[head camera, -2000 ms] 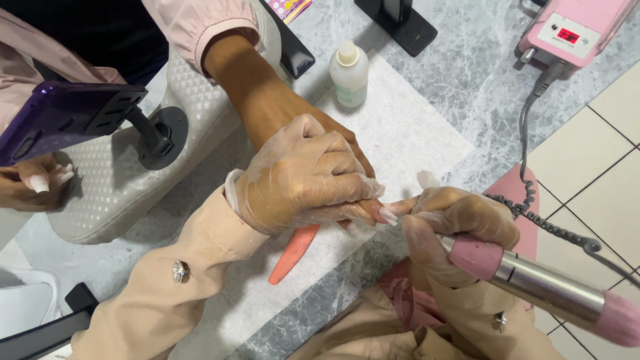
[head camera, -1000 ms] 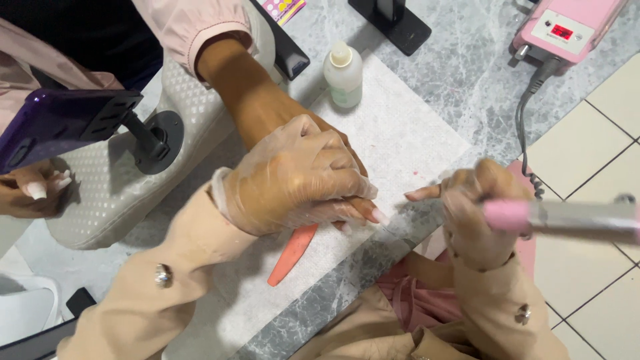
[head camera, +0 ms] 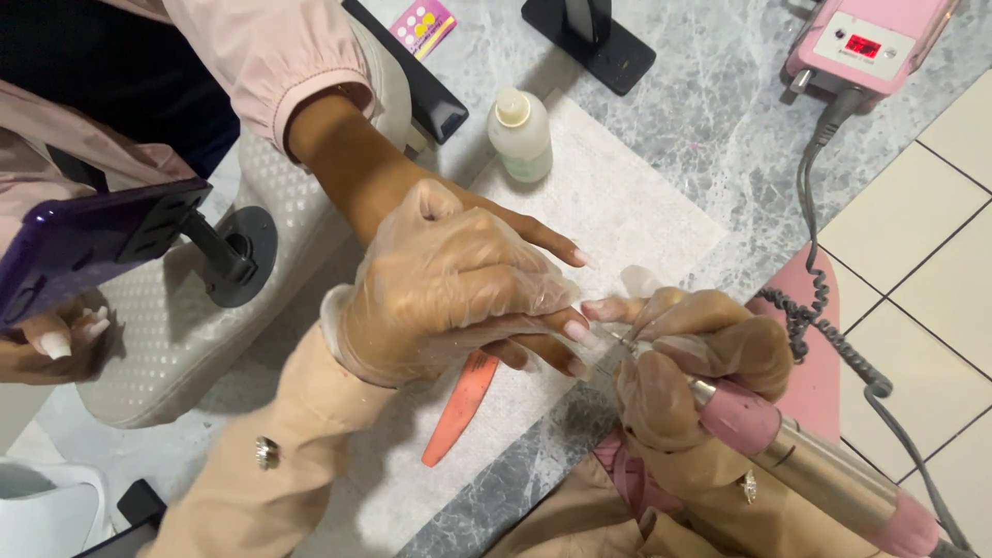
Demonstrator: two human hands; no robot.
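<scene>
My left hand (head camera: pixel 457 287), in a clear plastic glove, is closed around a finger of another person's hand (head camera: pixel 364 182), which lies palm down over a white paper towel (head camera: pixel 651 201). My right hand (head camera: pixel 705 356), gloved too, grips a pink and silver electric nail drill (head camera: pixel 829 465). The drill's thin bit (head camera: pixel 618 338) points at the held finger's long nail (head camera: pixel 580 331), very close to it; whether they touch I cannot tell. An orange nail file (head camera: pixel 461 409) rests on the towel below my left hand. A bottle with a pale cap (head camera: pixel 523 139) stands on the towel.
The pink drill control box (head camera: pixel 868 50) sits at the upper right, its coiled cord (head camera: pixel 845 349) running down the right side. A phone (head camera: pixel 101 232) on a stand leans over the white padded armrest (head camera: pixel 178 341). Black stand bases (head camera: pixel 612 62) and a small pink packet (head camera: pixel 423 27) lie at the top.
A second ago the drill was blurred and farther right of the held finger; my right hand has brought its bit back beside the nail. My left hand keeps hold of the person's finger.
</scene>
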